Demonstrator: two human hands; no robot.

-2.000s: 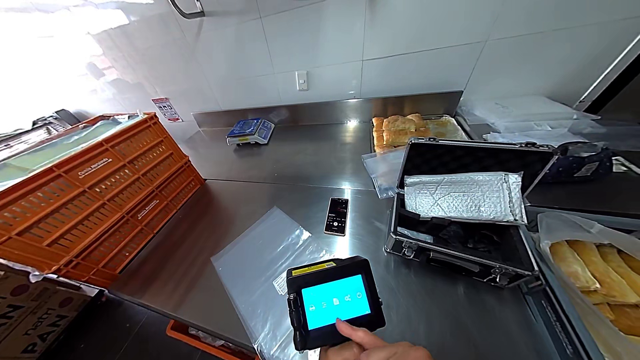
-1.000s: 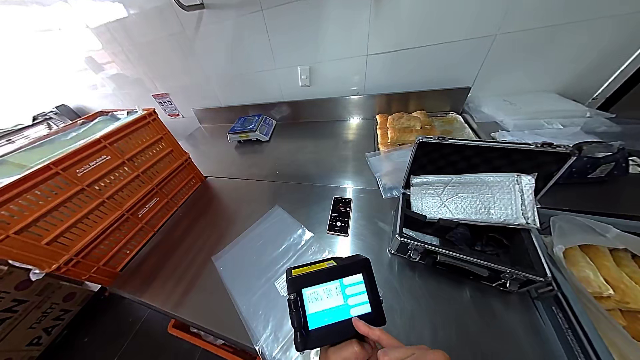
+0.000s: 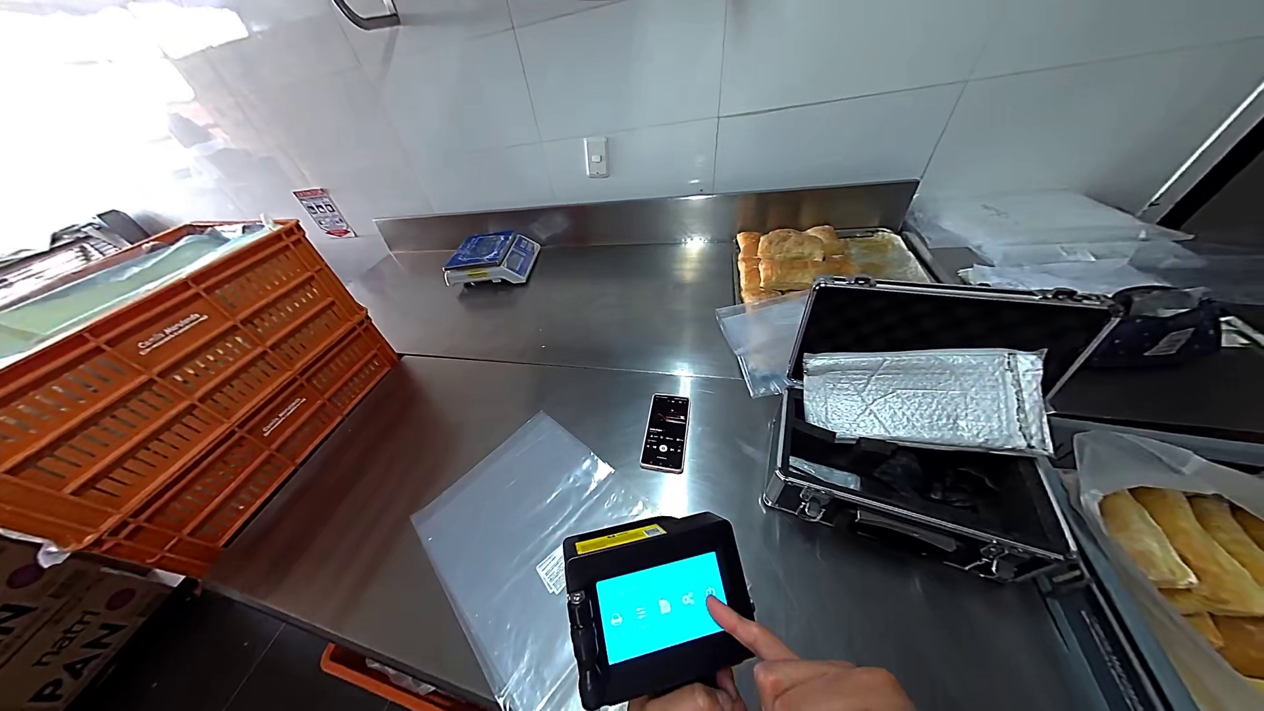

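Observation:
A black handheld device with a lit cyan touchscreen [image 3: 660, 606] is held over the steel table at the bottom centre. My left hand [image 3: 691, 696] grips it from below, mostly hidden behind the device. One extended finger of my right hand [image 3: 820, 676] touches the right part of the screen, where a row of icons shows. Under and left of the device lies a clear plastic bag [image 3: 504, 533] with a small printed label. A smartphone [image 3: 666, 433] rests face up just beyond the device, its screen on.
An open black hard case [image 3: 928, 504] holds a silver bubble pouch [image 3: 923, 398]. Behind it are a tray of baked pastries [image 3: 790, 259] and plastic bags. Long breads [image 3: 1190, 553] sit at right, stacked orange crates [image 3: 197, 365] at left, and a blue scale [image 3: 492, 259] near the wall.
The screen has gone from a page with text and side buttons back to a row of icons. My right finger has moved up from the screen's lower edge to its right side.

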